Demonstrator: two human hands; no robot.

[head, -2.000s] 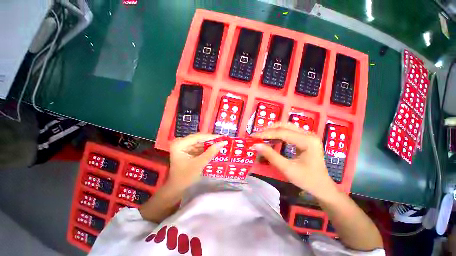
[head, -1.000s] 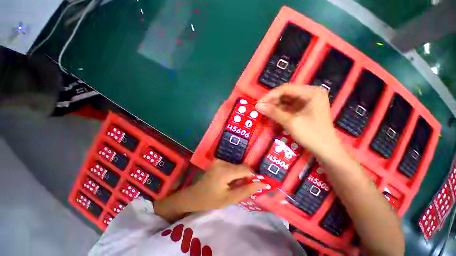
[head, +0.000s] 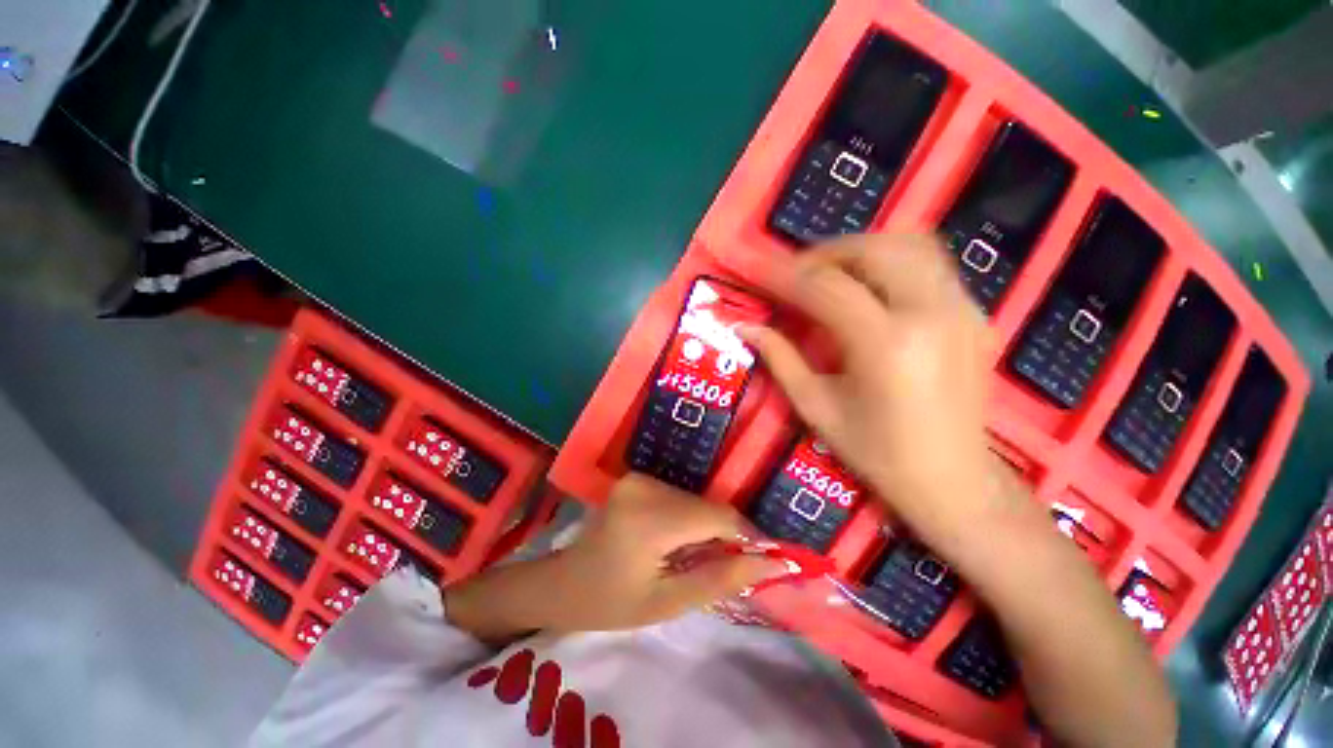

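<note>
An orange-red phone tray (head: 661,310) lies tilted on the bench. A keypad phone (head: 677,433) in its near-left pocket has a red screen film label (head: 697,383) over its screen, with glare on top. My right hand (head: 895,358) is over the tray, its thumb tip at the label's right edge and its fingers apart from the thumb. My left hand (head: 621,558), at the tray's near edge, is shut on a red film strip (head: 782,567), blurred and partly hidden. Another labelled phone (head: 806,497) is beside the first. The far-row phones (head: 1089,300) have dark screens.
Below the bench edge at left is another tray (head: 278,383) of labelled phones. A clear strip (head: 465,88) lies on the green bench (head: 614,161). A red-and-white stack of film sheets (head: 1286,599) is at the far right. A cable (head: 164,95) runs at top left.
Since one second ago, my right thumb and fingertips have spread apart at the label on the near-left phone. My left hand still holds the strip. The earlier view showed this phone's screen bare.
</note>
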